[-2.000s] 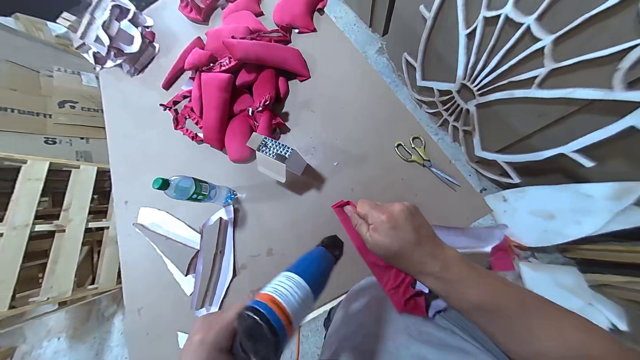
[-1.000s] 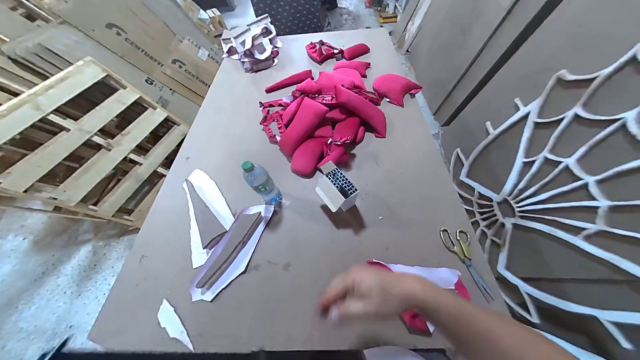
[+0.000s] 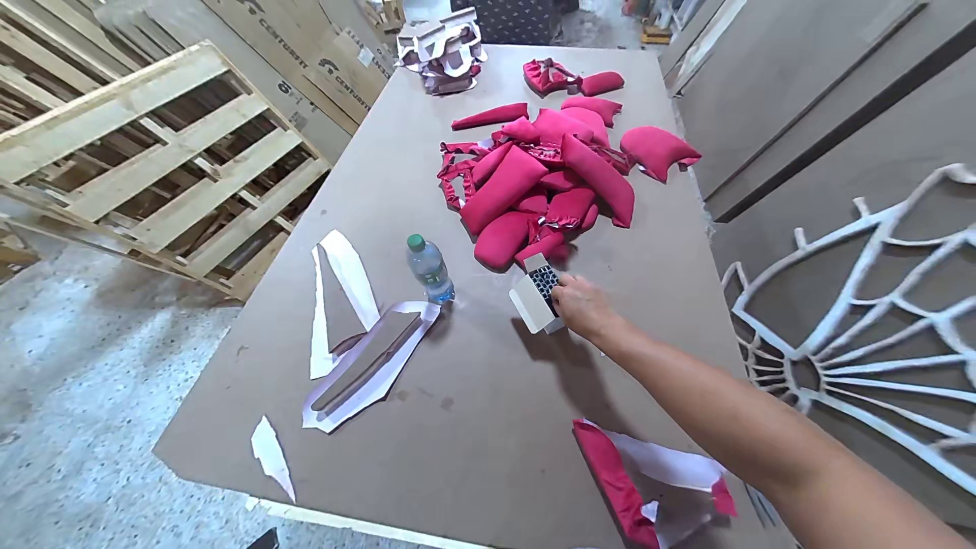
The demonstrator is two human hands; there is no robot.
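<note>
My right hand (image 3: pixel 583 307) reaches over the table to a small open cardboard box (image 3: pixel 534 303) with dark, round-ended pieces packed inside. Its fingertips are at the box's right side; whether they pinch a piece cannot be told. My left hand is out of view. Near the table's front right lies a frame-shaped piece partly wrapped in red fabric (image 3: pixel 621 484), with white material along its edge. Behind the box is a heap of red padded fabric pieces (image 3: pixel 549 175). A plastic bottle with a green cap (image 3: pixel 431 268) stands left of the box.
White sheet offcuts (image 3: pixel 351 271) and a long brown-and-white piece (image 3: pixel 374 362) lie on the table's left. White frames (image 3: pixel 450 49) are stacked at the far end. A wooden pallet (image 3: pixel 152 160) leans at left; a white web-shaped frame (image 3: pixel 854 328) stands at right. My forearm mostly covers the scissors (image 3: pixel 759 505).
My right hand has moved from near the red-wrapped piece to the box. Two seconds ago my left hand held a blue-and-black tool, and my right hand held red fabric. The view has shifted considerably.
</note>
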